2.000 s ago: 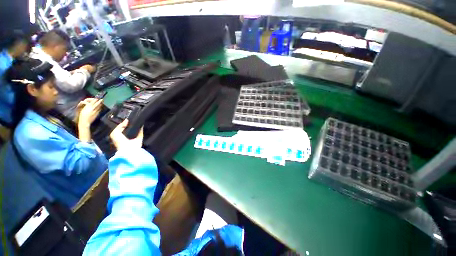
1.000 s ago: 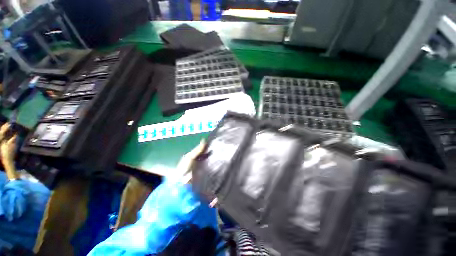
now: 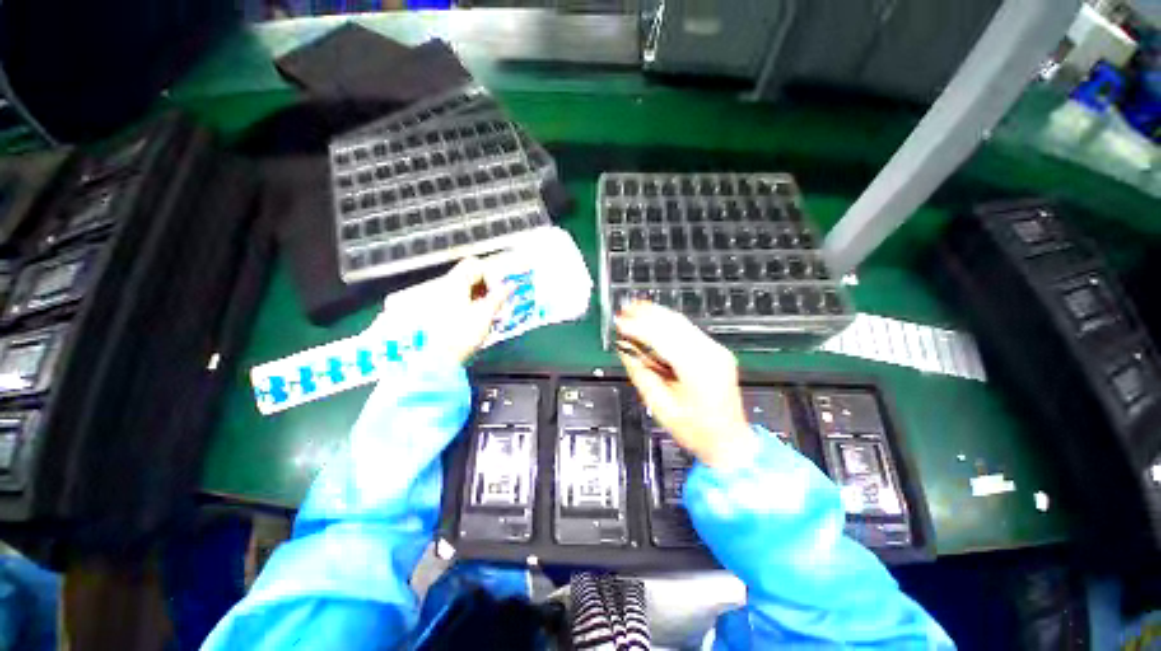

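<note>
A black foam tray [image 3: 548, 555] lies in front of me with several phone-like units [image 3: 588, 464] side by side. My left hand [image 3: 446, 308] is on the white liner sheet with blue tabs [image 3: 334, 369], fingers bent; whether it grips the sheet is unclear. My right hand [image 3: 688, 382] is above the tray at the front left corner of the clear blister tray stack [image 3: 719, 254]. Its fingers are pinched around a thin dark thing, perhaps tweezers, blurred. My right hand and sleeve partly hide the middle units.
Skewed blister trays [image 3: 439, 191] lie on black foam sheets [image 3: 299, 254] at back left. Stacked foam trays stand at left [image 3: 153, 318] and right [image 3: 1063, 343]. A metal post [image 3: 949, 134] rises behind a white label strip [image 3: 910, 347]. White scraps [image 3: 991, 485] lie at right.
The foam tray of units, tilted and held by my left hand a second ago, now lies flat on the bench. My left hand has moved to the liner sheet. My right hand has come into view.
</note>
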